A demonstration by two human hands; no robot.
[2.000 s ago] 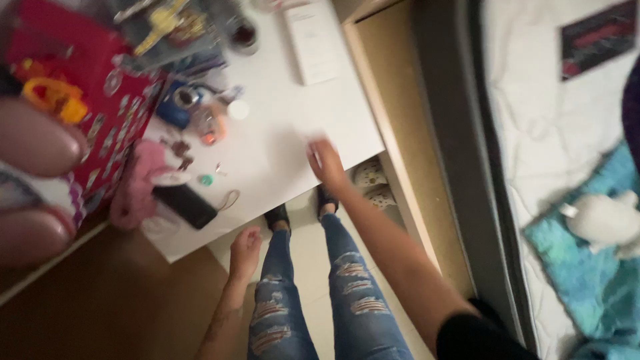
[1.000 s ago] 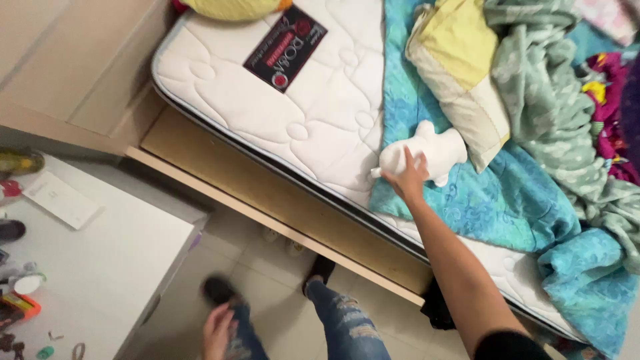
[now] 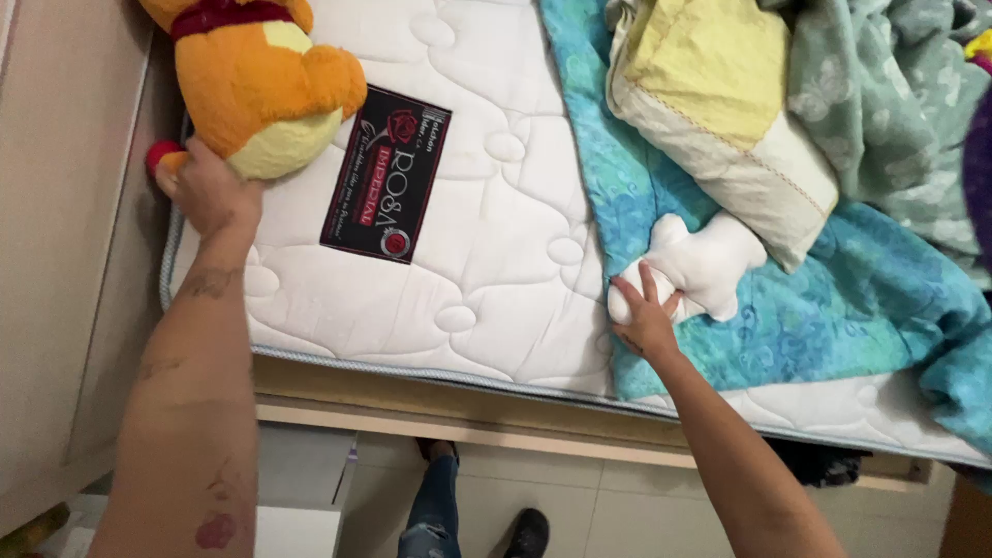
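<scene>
At the upper left of the mattress [image 3: 535, 194], my left hand [image 3: 213, 190] is closed on a lower part of an orange and yellow plush toy [image 3: 240, 85] with a dark red collar. My right hand [image 3: 649, 314] rests with spread fingers on one end of a white stuffed toy [image 3: 701, 263]; whether it grips the toy I cannot tell. The white toy lies on a blue-green patterned blanket [image 3: 806, 333], beside a folded yellow and cream cloth [image 3: 728, 116]. A dark label [image 3: 386, 174] with writing is on the mattress between my hands.
A grey-green blanket [image 3: 876, 101] is bunched at the upper right. A wooden panel [image 3: 70, 194] stands along the left side. The wooden bed frame [image 3: 480, 430] runs below the mattress edge. A white surface [image 3: 298, 527] is at the lower left, beside the tiled floor [image 3: 620, 504].
The view has swung from the white table to the bed. My right hand has come onto the white toy, and my left hand has moved up to the orange plush toy and taken hold.
</scene>
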